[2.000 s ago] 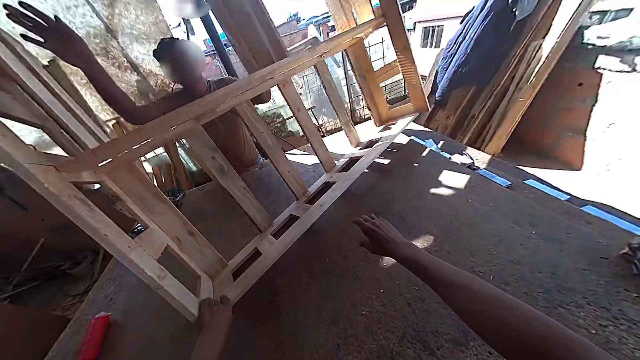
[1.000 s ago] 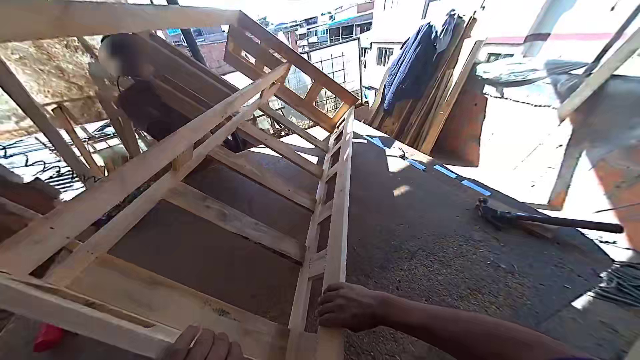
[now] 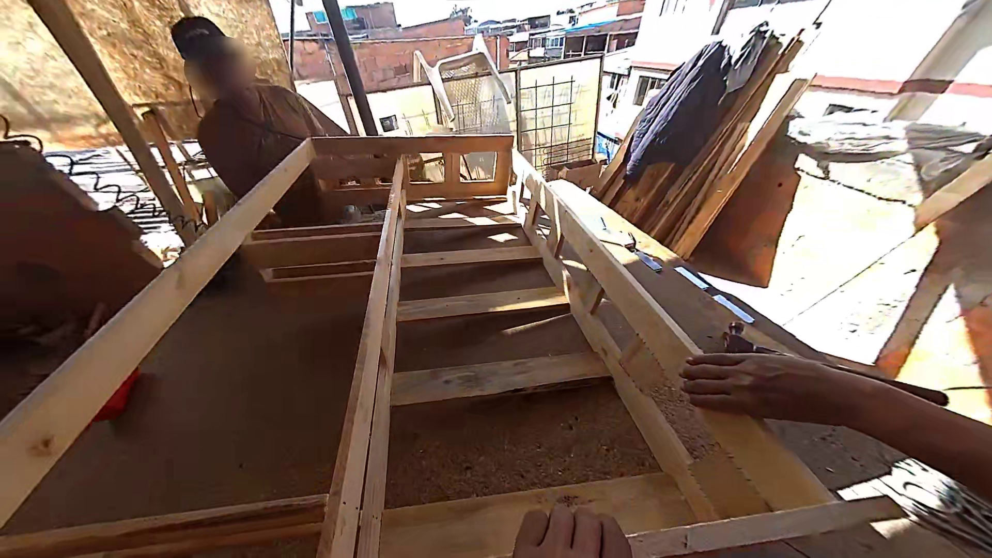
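Note:
A large wooden frame (image 3: 387,310) of rails and cross slats lies on the dark work table. My left hand (image 3: 573,535), at the bottom middle, has its fingers curled over the frame's near end; its palm is cut off by the view's edge. My right hand (image 3: 736,385) rests on the frame's right side rail (image 3: 628,287), fingers together over its upper edge, the thumb not in sight. A hammer (image 3: 744,341) lies on the table just beyond my right hand, its handle partly behind my forearm.
A person (image 3: 248,124) stands at the frame's far left. Boards with a dark cloth (image 3: 678,101) over them lean at the table's far right edge. Pale strips (image 3: 732,308) lie along that edge. A red object (image 3: 118,399) is at the left; a white plastic chair (image 3: 465,77) stands behind.
The frame, tilted up two seconds ago, now lies lower across the table. My right hand, free of it then, has come onto its right rail. The view has shifted.

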